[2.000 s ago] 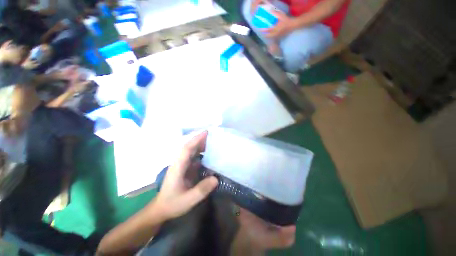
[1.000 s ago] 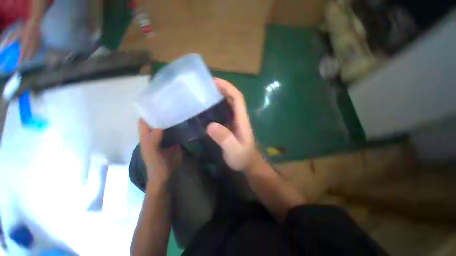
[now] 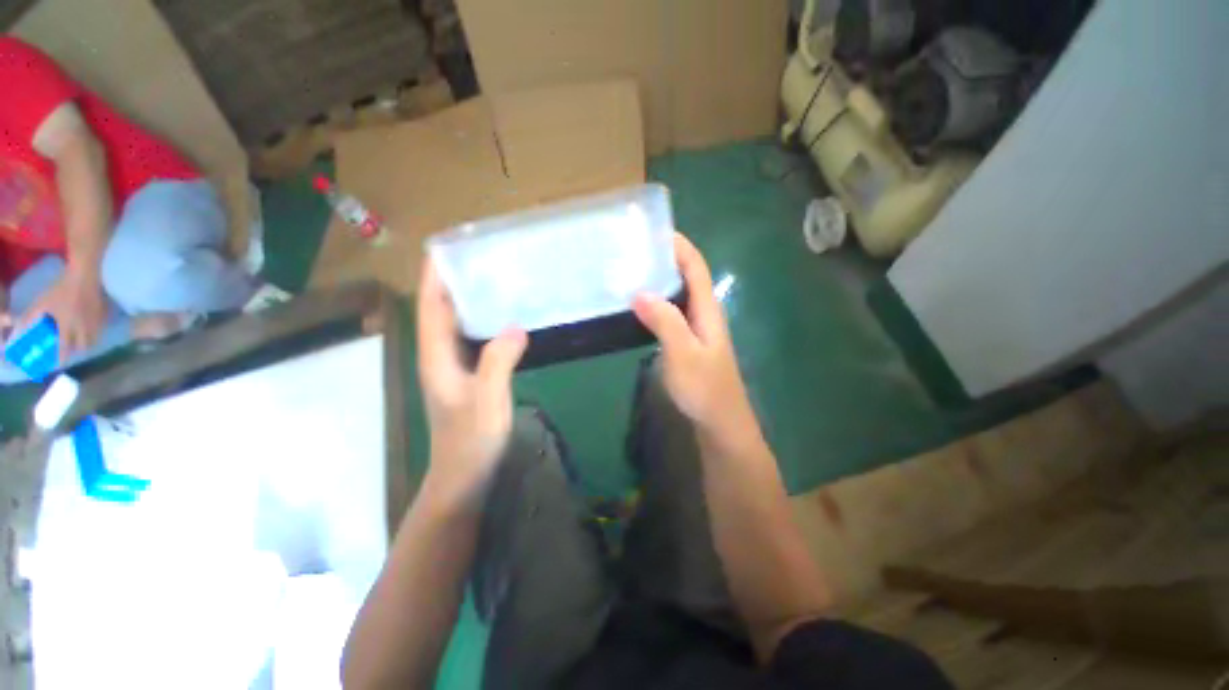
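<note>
The appliance unit (image 3: 559,263) is held up in the middle of the view, above the gap between my knees. Its milky translucent tank is on the upper side and its black base housing (image 3: 586,338) is along the lower side. My left hand (image 3: 465,384) grips the left end, with the thumb on the lower edge. My right hand (image 3: 697,353) grips the right end, with the thumb near the seam. The inside of the tank is washed out, and the unit's underside is hidden.
A white-topped table (image 3: 202,539) with a wooden frame is at the left. A person in red (image 3: 81,202) sits beyond it, holding a blue box (image 3: 34,348). A bottle (image 3: 353,213), flat cardboard (image 3: 566,142) and a cream-coloured machine (image 3: 863,169) are ahead. Wooden boards (image 3: 997,499) lie at the right.
The view has swung right since the earliest frame. The unit has turned from tilted to nearly level across the view, and both hands now hold its opposite ends.
</note>
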